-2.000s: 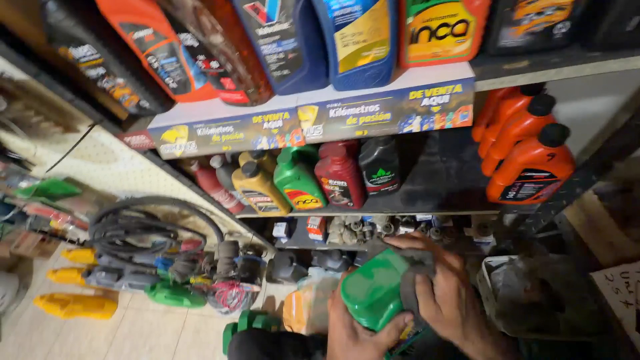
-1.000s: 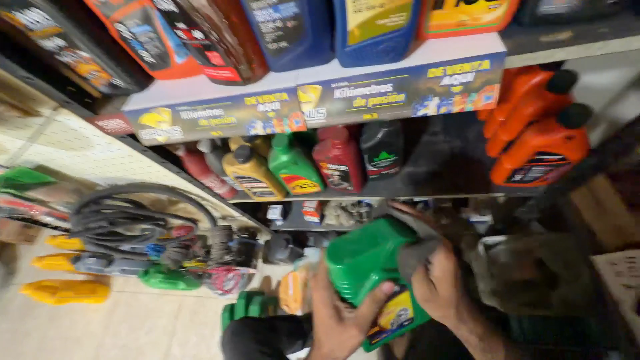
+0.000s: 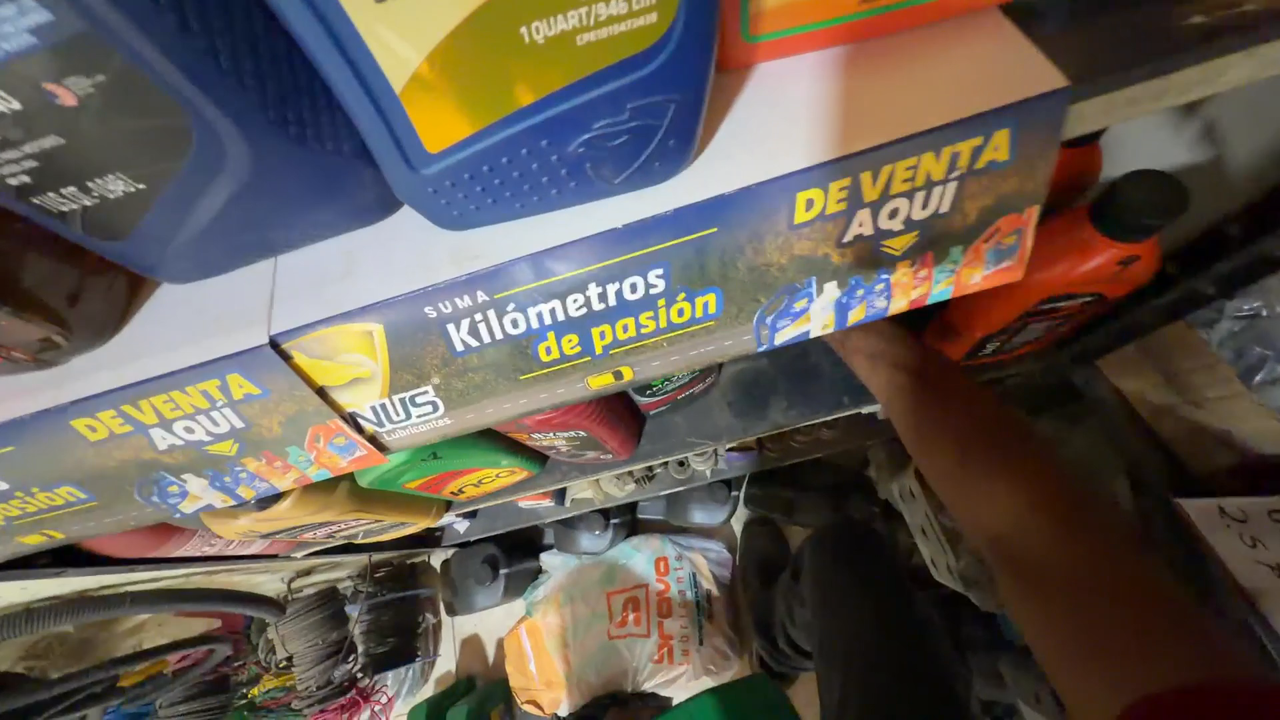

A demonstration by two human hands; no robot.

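My right forearm reaches up from the lower right to the lower shelf, and my right hand is mostly hidden behind the printed shelf-edge strip. Whether it holds anything cannot be seen. Just to its right lies an orange oil bottle with a black cap. My left hand is out of view. At the bottom edge shows part of a green plastic container; what holds it is hidden. Left of my right hand, the lower shelf bears a black bottle, a red bottle, a green bottle and a gold bottle.
Blue oil bottles stand on the upper shelf. Below are a printed plastic bag, dark containers, coiled cables and a black corrugated hose. A dark trouser leg is at the lower middle.
Both hands were on a green bottle with a dark cloth earlier. My right hand has gone up to the lower shelf; my left hand has left the view. The view is now closer to the shelves.
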